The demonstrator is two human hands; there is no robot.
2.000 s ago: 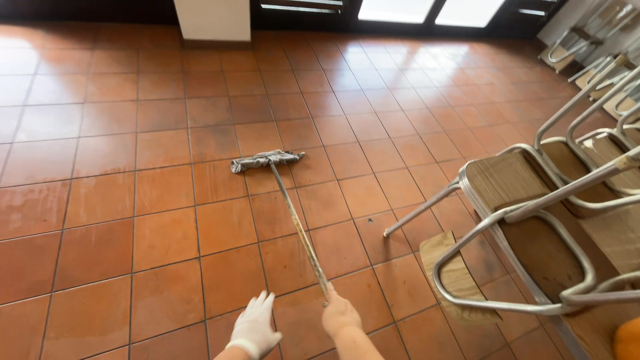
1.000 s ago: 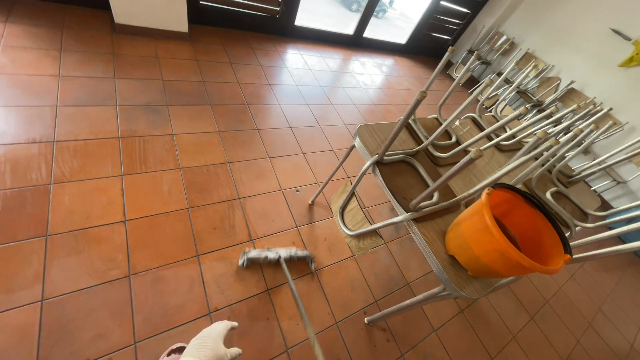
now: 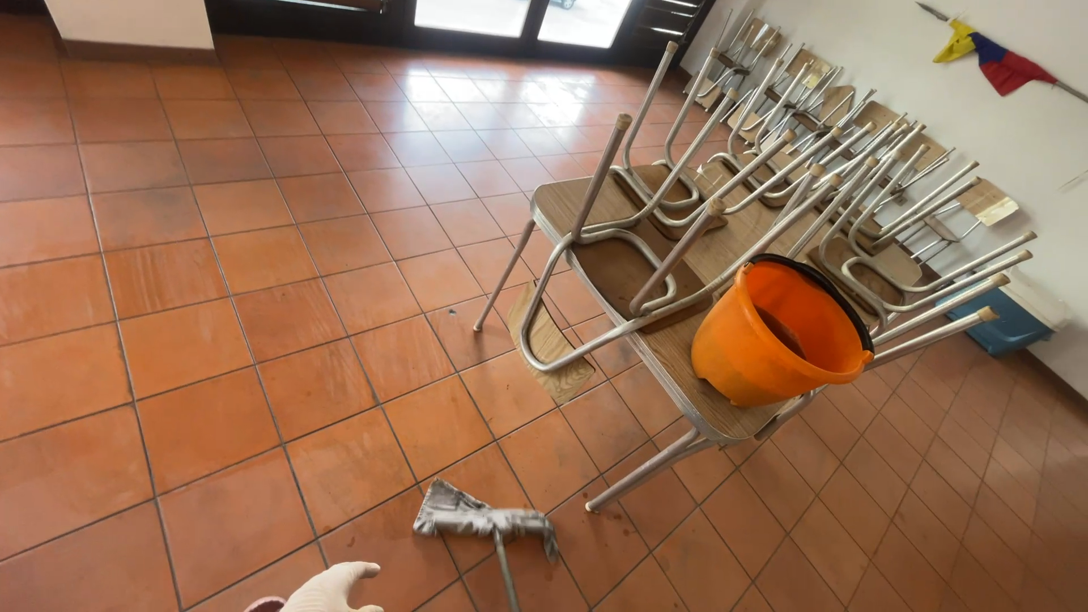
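Observation:
At the bottom edge, my left hand, in a whitish glove, has its fingers apart and holds nothing. To its right, a floor squeegee or mop head wrapped in a wet grey cloth lies on the terracotta tiles. Its stick runs down out of the frame; my right hand is out of view. An orange plastic bucket with a black rim part stands tilted in view on the near end of a wood-topped table.
Upturned metal-legged chairs rest on the table, their legs sticking up. More chairs line the wall. A blue container is at the right. A pillar stands at the back left, glazed doors beside it.
The cloth-covered head has come back from far out on the floor to near the table's front leg. My right hand, seen on the stick two seconds ago, has left the view. The view has swung right.

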